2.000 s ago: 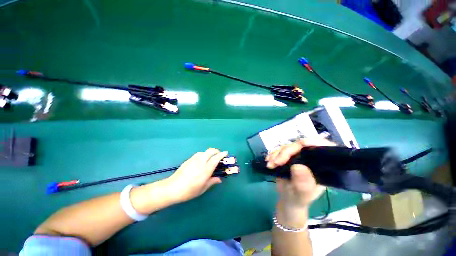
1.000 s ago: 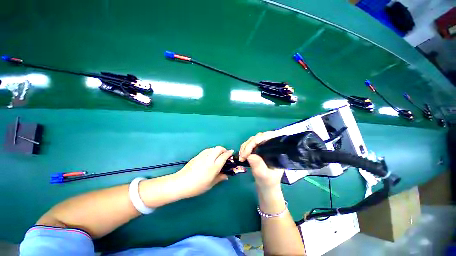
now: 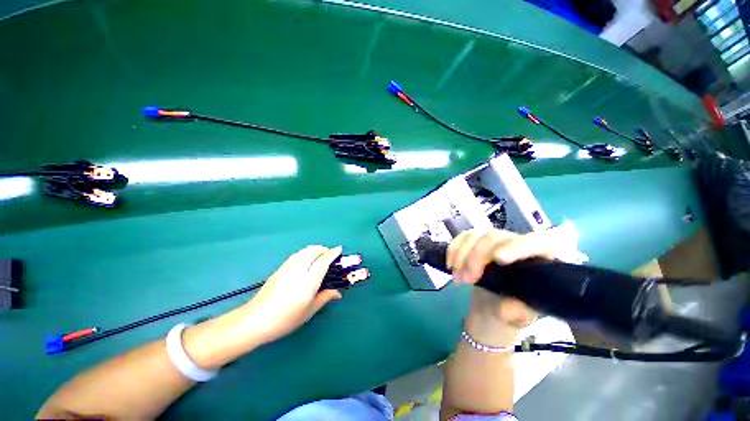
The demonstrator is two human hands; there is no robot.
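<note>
My left hand [image 3: 298, 289] lies over the black connector housings of a cable assembly, gripping them on the bench. Their coppery ends [image 3: 355, 276] show past my fingers. The black lead [image 3: 181, 307] runs left to a blue plug [image 3: 55, 344] with a red part beside it. My right hand [image 3: 493, 267] is closed around the black electric screwdriver [image 3: 567, 294]. Its nose is over the near left part of the pale screw feeder [image 3: 448, 215]. The bit and any screw on it cannot be made out.
A glossy green conveyor [image 3: 247, 74] behind the bench carries several spaced harnesses [image 3: 359, 147]. A dark block [image 3: 10, 284] is at the far left. Heavy black cord [image 3: 633, 355] hangs below the driver. Cardboard [image 3: 695, 247] and a black bag-like item [image 3: 724, 205] are at the right.
My right hand and the screwdriver have moved right, from the connector housings to the screw feeder. My left hand still holds the housings. The view has shifted, and harnesses on the conveyor appear further left.
</note>
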